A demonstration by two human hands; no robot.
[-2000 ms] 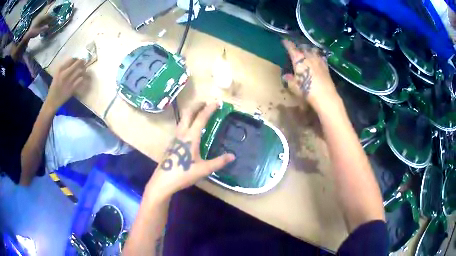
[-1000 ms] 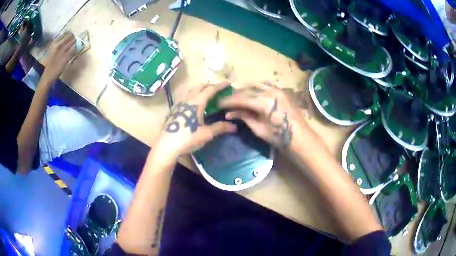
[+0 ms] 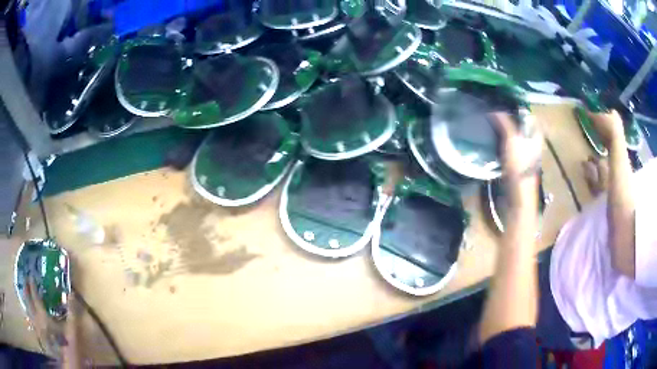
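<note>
My right hand [image 3: 517, 148], blurred, grips the right side of a green car body [image 3: 468, 126] with a dark interior and pale rim. That body is raised or tilted over other bodies on the bench's right half. My left hand [image 3: 52, 328], small and blurred at the lower left edge, has its fingers and thumb around the near end of another green car body [image 3: 52, 270]. A translucent white glue bottle [image 3: 86, 225] is on the bench behind that body.
Overlapping green bodies [image 3: 335, 205] cover the back and middle right of the pale bench [image 3: 216, 310]. A green strip [image 3: 115, 162] runs behind. A black cable [image 3: 101, 326] crosses at left. A person [image 3: 601, 238] in pale clothing handles a body at far right.
The view has swung right. My hands have parted from the body they were both on: my right hand now holds a body at the pile, my left is on a body at far left.
</note>
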